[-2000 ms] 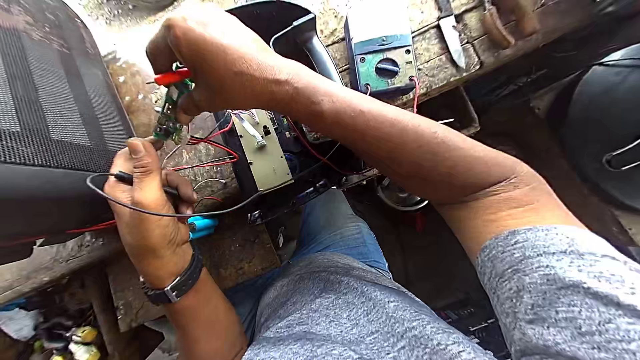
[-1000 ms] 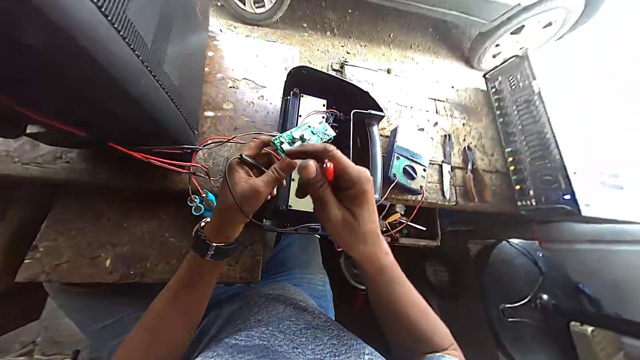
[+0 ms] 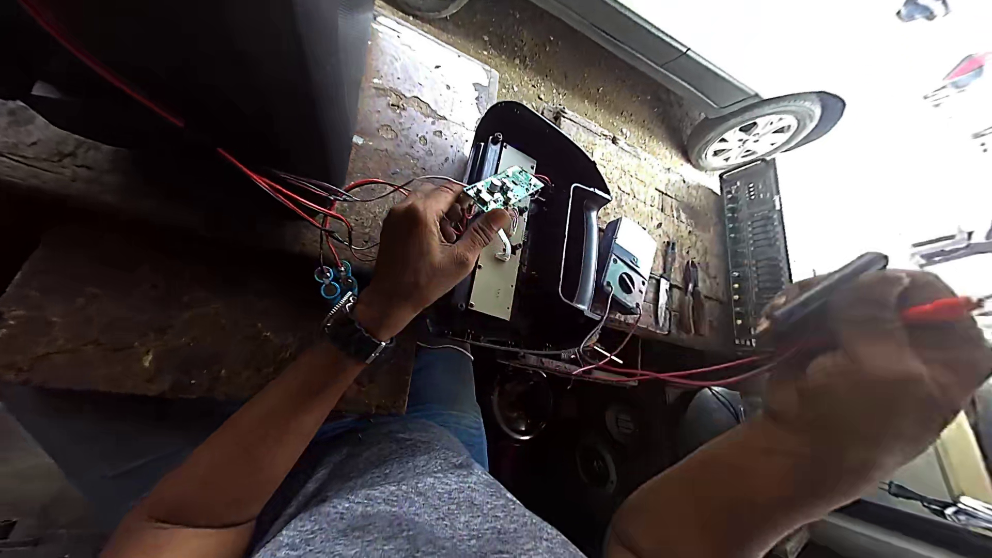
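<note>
My left hand [image 3: 430, 248] grips a green circuit board [image 3: 505, 188] by its near edge, above an open black device housing [image 3: 558, 155] with a handle and a beige metal plate [image 3: 493, 291]. Off to the right, my right hand [image 3: 876, 364] is raised and blurred, closed around the multimeter probes; a red one [image 3: 939, 310] and a dark one [image 3: 829, 291] stick out of it. Red leads [image 3: 682, 378] trail from that hand back towards the housing. A multimeter [image 3: 626, 275] with a dial leans beside the handle. Red and black wires [image 3: 291, 198] run left of my left hand.
Blue ring-shaped parts [image 3: 331, 283] lie by my left wrist. Pliers [image 3: 690, 298] and a knife-like tool [image 3: 663, 298] rest right of the multimeter. Further right stands a mixer-like panel [image 3: 756, 248]. A large black mesh-covered case [image 3: 263, 85] fills the upper left; a car wheel [image 3: 756, 139] is beyond.
My right hand has moved away from the circuit board, out to the right, with the probes. My left hand still holds the board. The view has shifted and turned.
</note>
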